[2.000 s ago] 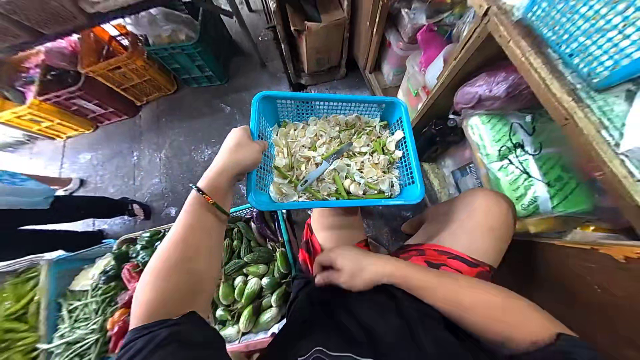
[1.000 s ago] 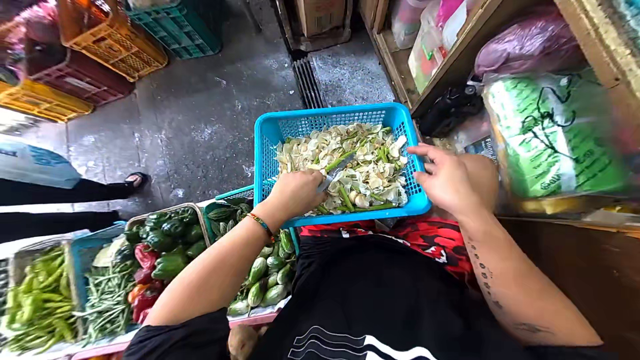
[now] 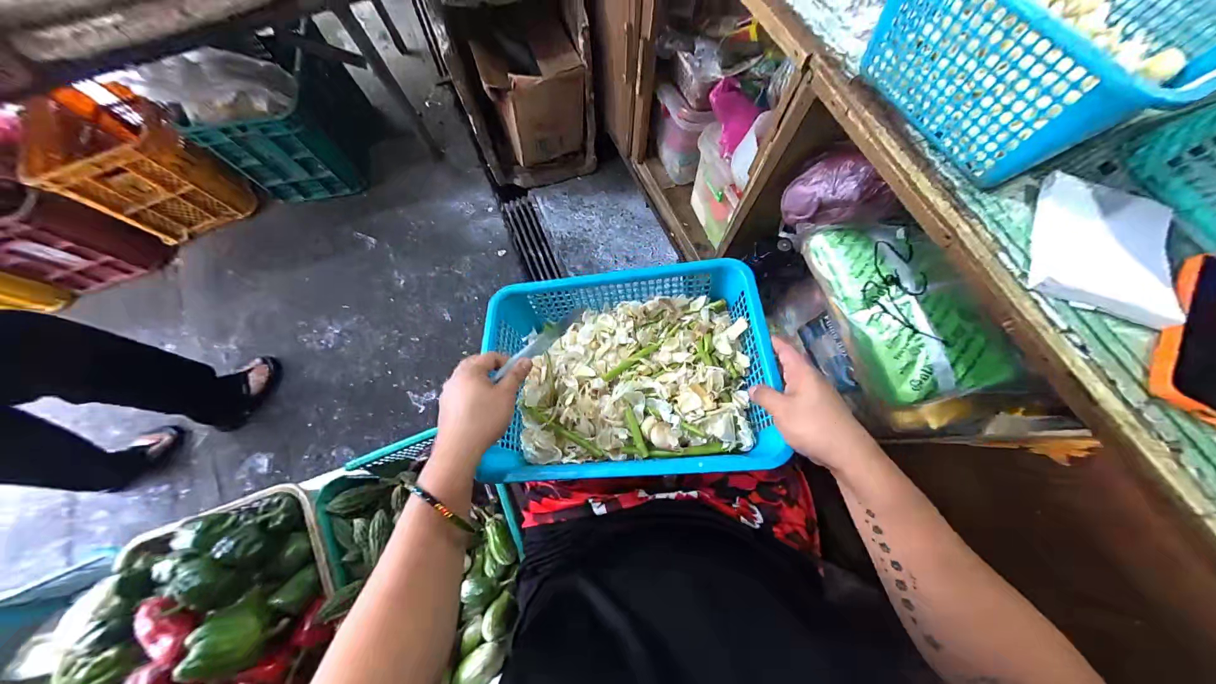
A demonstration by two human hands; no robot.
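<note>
A blue plastic basket [image 3: 622,468] with pale garlic skins and green stem pieces [image 3: 646,380] is above my lap. My left hand [image 3: 478,399] grips its left side and also holds a knife [image 3: 541,345] by the handle, the blade pointing over the basket's upper left corner. On the basket's right side, my right hand [image 3: 806,404] is closed around the rim, thumb on the inner side.
Crates of bell peppers [image 3: 228,579] and green vegetables [image 3: 494,608] stand at lower left. A person's legs [image 3: 104,380] are at left. Wooden shelves [image 3: 912,180] run along the right, holding another blue basket [image 3: 997,85]. Plastic crates [image 3: 142,180] stand at upper left.
The knife lay on the skins two seconds ago; my left hand now holds it at the basket's left side. My right hand, lifted with fingers apart one second ago, has taken hold of the right rim.
</note>
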